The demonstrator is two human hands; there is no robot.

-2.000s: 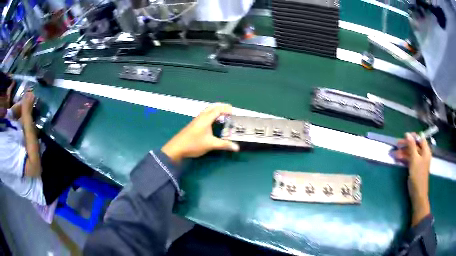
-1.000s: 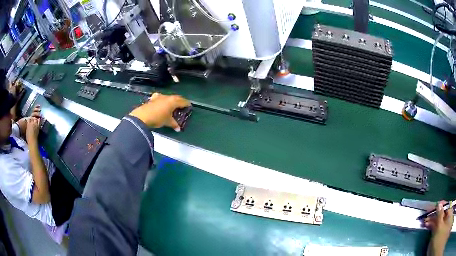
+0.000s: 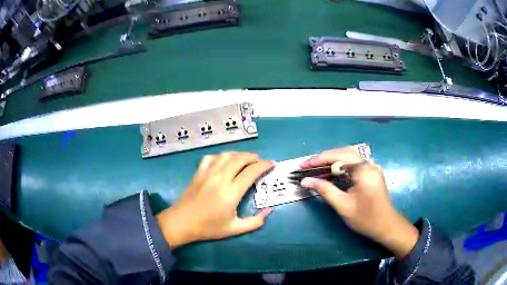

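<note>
A bright, silver-white fixture plate (image 3: 272, 196) lies on the green surface in front of me. My left hand (image 3: 214, 197) holds its left end between thumb and fingers. My right hand (image 3: 361, 195) holds dark tweezers (image 3: 319, 173) with a pale band, tips pointing left over the plate near its left nests. The right hand covers the plate's middle and right nests; its upper right corner shows. A waiting fixture (image 3: 194, 143) with four nests, each with small dark parts, lies at upper left of the held plate, partly over the white band.
Beyond the white band (image 3: 300, 102) lie three dark fixtures: one at upper right (image 3: 358, 54), one at the top (image 3: 194, 18), and a smaller-looking one at far left (image 3: 64, 83). Guide rails (image 3: 394, 87) run near the band. Machine parts stand at both upper corners. A dark tray edge is at left.
My left hand has come back from the dark fixture beyond the band to the near plate. My right hand with the tweezers has moved over that plate. The view has shifted.
</note>
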